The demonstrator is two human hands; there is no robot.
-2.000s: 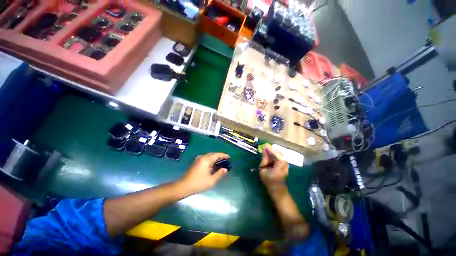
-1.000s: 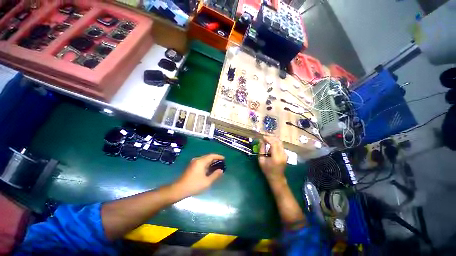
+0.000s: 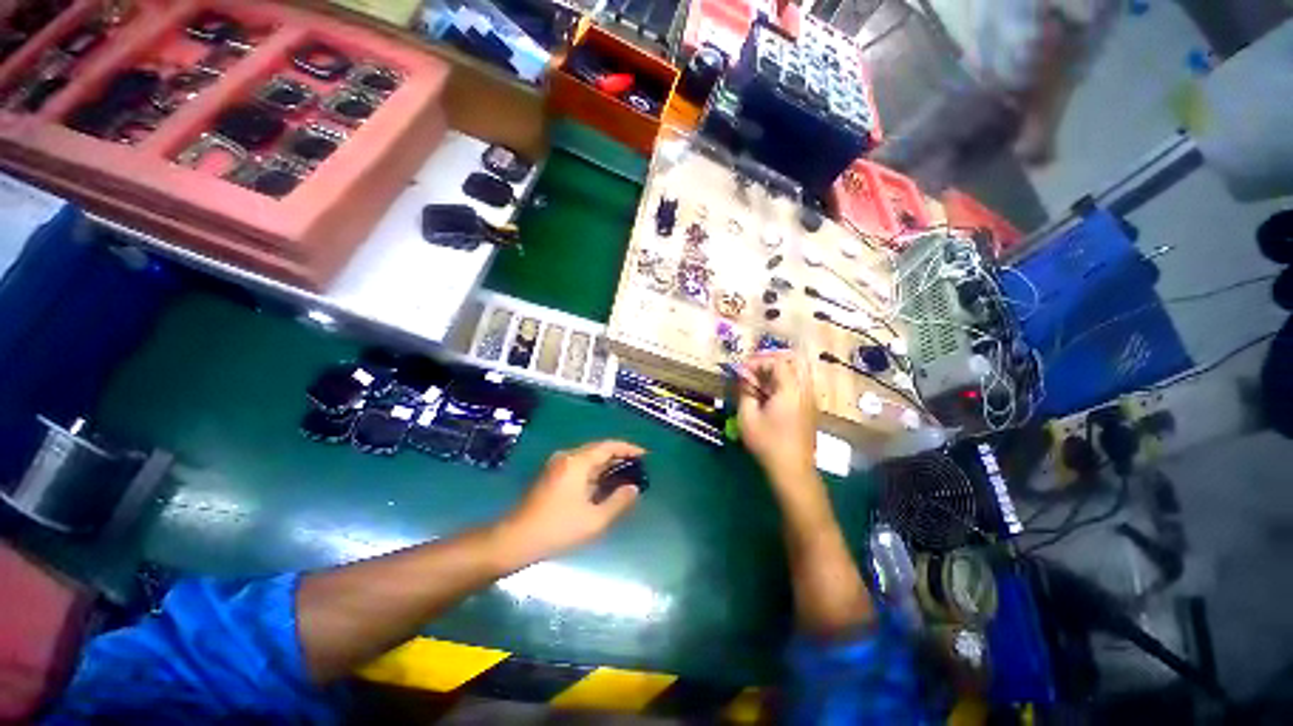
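My left hand (image 3: 579,496) holds a small dark watch unit (image 3: 620,478) in its fingertips above the green mat. My right hand (image 3: 777,409) is at the front edge of the wooden parts board (image 3: 667,341), its fingers pinched around a thin dark tool, apparently tweezers (image 3: 745,377). The tool's tip is near the small parts on the board; whether it touches one is too small to tell. A green-topped item (image 3: 732,427) is partly hidden beside my right hand.
Black watch units (image 3: 411,419) with white labels lie left of my hands. A compartment tray (image 3: 539,343) and spare thin tools (image 3: 672,406) lie before the board. A pink foam tray (image 3: 305,234) is far left. A black fan (image 3: 929,496) stands right. A person's arm (image 3: 1045,99) shows at the back.
My right hand has moved away from me, from beside the green-topped item up to the board's front edge. My left hand still holds the watch unit in about the same place.
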